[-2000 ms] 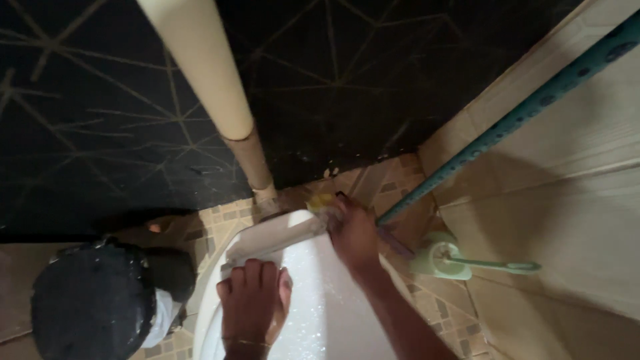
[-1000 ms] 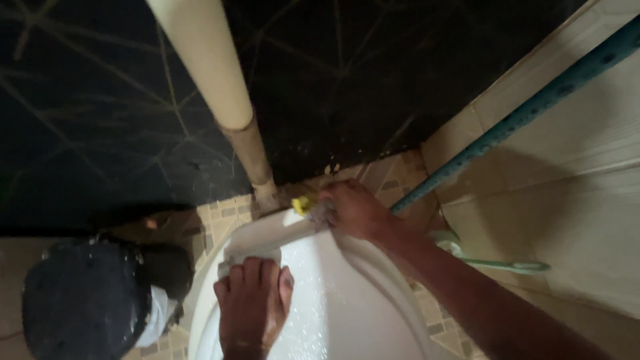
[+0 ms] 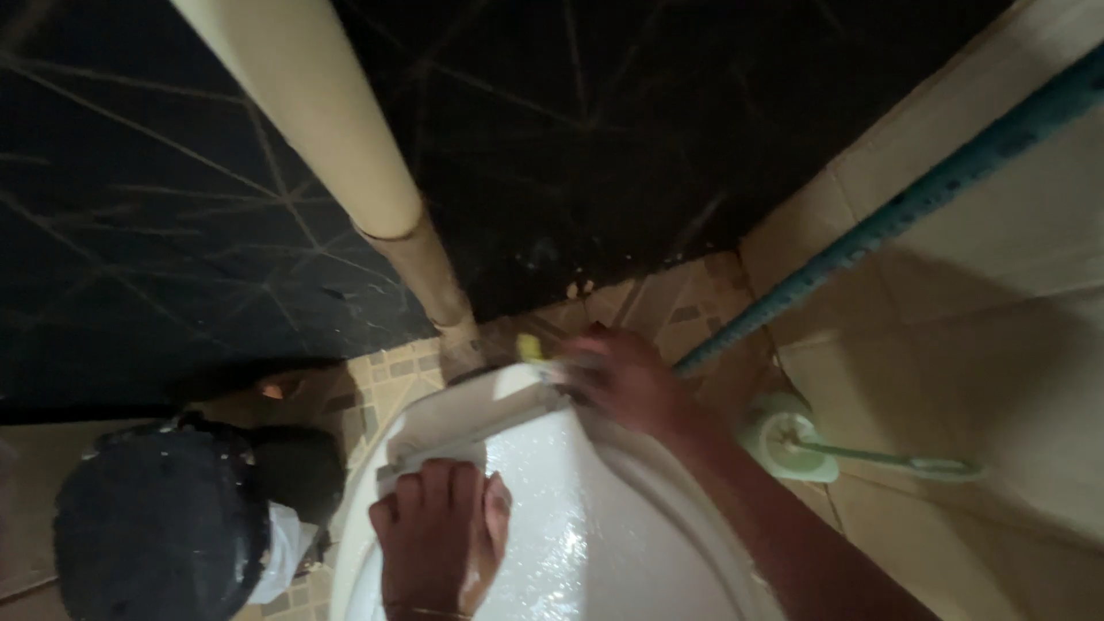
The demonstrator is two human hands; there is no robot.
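Observation:
My left hand (image 3: 440, 526) rests, fingers bent, on the wet white toilet lid (image 3: 543, 509), close to its hinge end. At the far end of the lid is my right hand (image 3: 625, 379), blurred, by the hinge. A small yellow thing (image 3: 530, 348), partly seen, shows just left of its fingers; it looks like part of a sponge, and whether the fingers grip it is hidden by blur. The toilet's back edge (image 3: 466, 414) lies between the two hands.
A cream pipe (image 3: 345, 129) comes down behind the toilet along the black wall. A teal patterned pole (image 3: 862, 233) leans at the right, near a green toilet brush holder (image 3: 789, 440) with a brush. A black lidded bin (image 3: 164, 526) with a white bag stands at the left.
My right hand has shifted left along the back of the toilet since the first frame, with the yellow thing near its fingers. My left hand has stayed on the lid.

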